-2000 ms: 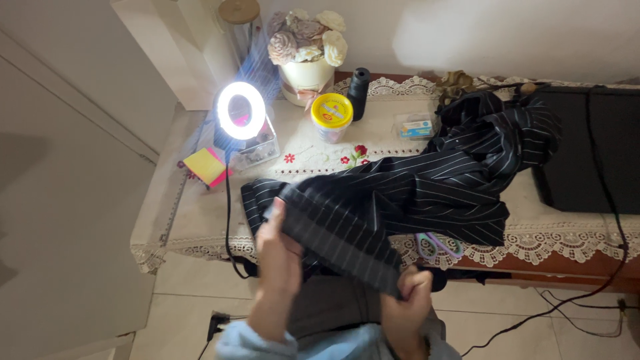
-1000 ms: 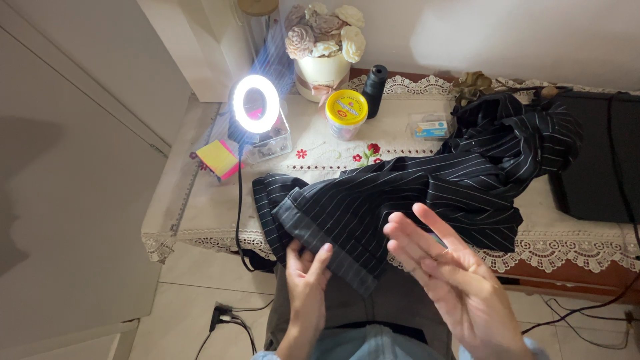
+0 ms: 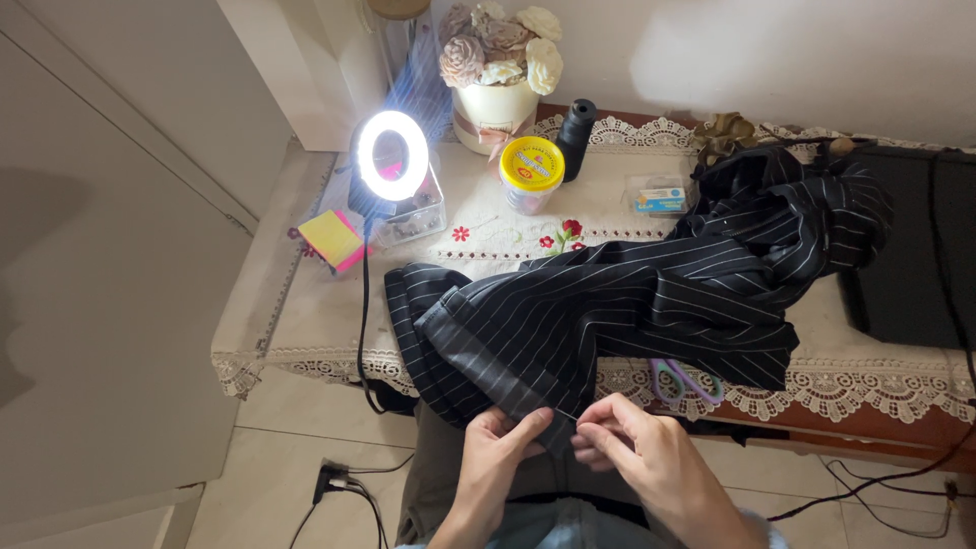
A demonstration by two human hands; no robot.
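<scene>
A black pinstriped garment (image 3: 564, 297) lies bunched across the table, its folded hem (image 3: 488, 366) hanging toward my lap. My left hand (image 3: 499, 450) grips the lower end of that hem, thumb on top. Close to its right, my right hand (image 3: 625, 442) pinches something thin and pale, like a needle, at the hem's edge; the fingertips hide most of it. Scissors with purple and green handles (image 3: 686, 380) lie partly under the cloth at the table's front edge. A black thread cone (image 3: 576, 141) stands behind a yellow-lidded tub (image 3: 531, 174).
A lit ring lamp (image 3: 393, 156) stands at the left beside a clear plastic box (image 3: 415, 217) and sticky notes (image 3: 333, 240). Behind are a flower pot (image 3: 496, 114) and a small clear case (image 3: 657, 197). A black flat object (image 3: 900, 305) lies right. Cables (image 3: 862, 488) run below.
My right hand, raised with spread fingers one second ago, has come down to the hem beside my left hand. The left hand has stayed on the hem since then.
</scene>
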